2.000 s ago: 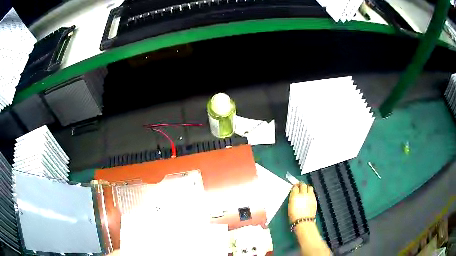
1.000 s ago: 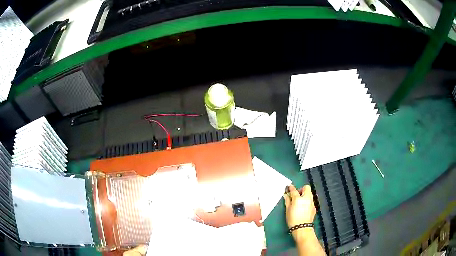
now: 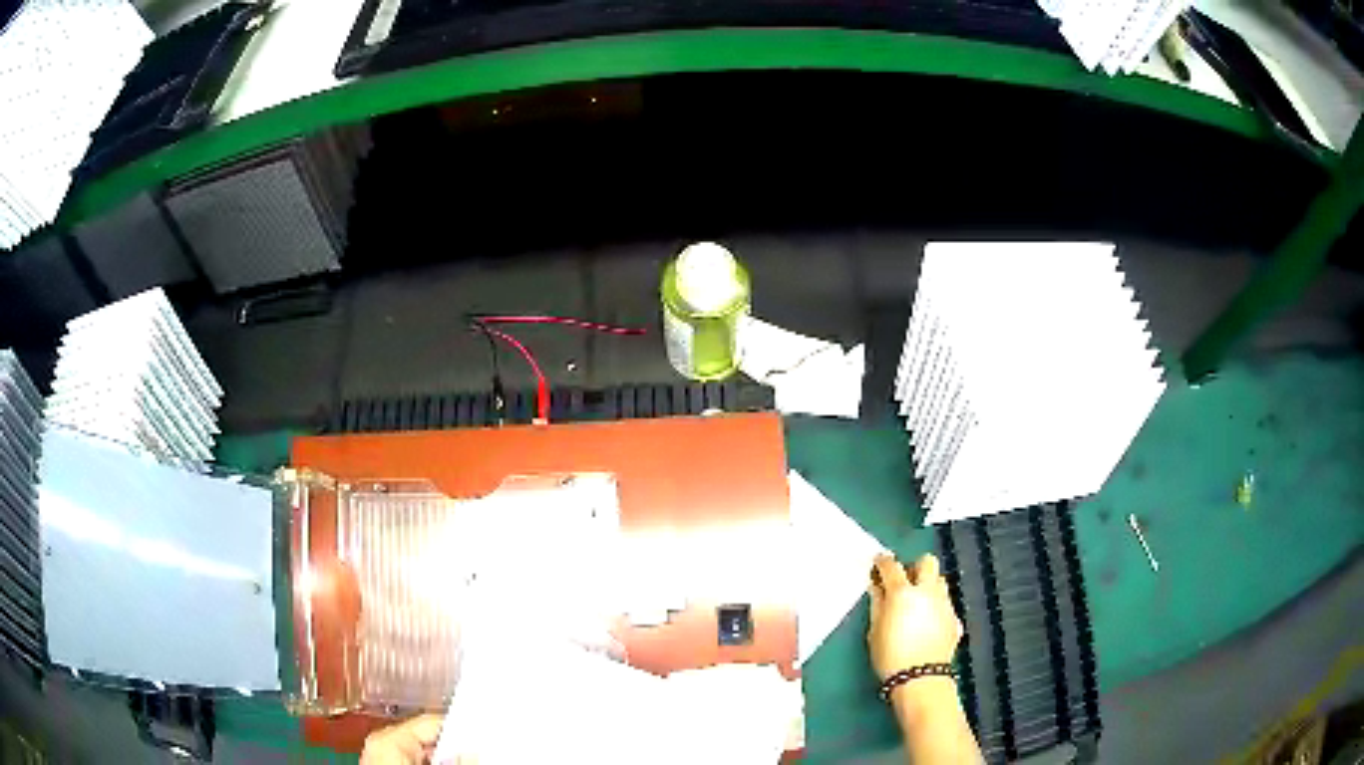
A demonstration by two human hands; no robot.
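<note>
The orange-red test fixture lies in front of me, its middle washed out by glare from a lit LED board. Its clear lid is folded open to the left. A white board crosses the fixture's front edge. My left hand, cut off by the bottom edge, has its fingers closed at this board's left end. My right hand, with a beaded bracelet, is right of the fixture, fingertips at the corner of a white paper; glare and size hide whether they pinch anything.
White board stacks stand at right and left. A black slotted rack is beside my right hand. A yellow-green bottle and red lead are behind the fixture. A green-edged shelf crosses above.
The view has shifted a little. My left hand has come into clearer view at the bottom. The small pale piece seen earlier at my right fingertips no longer shows; that hand stays by the paper.
</note>
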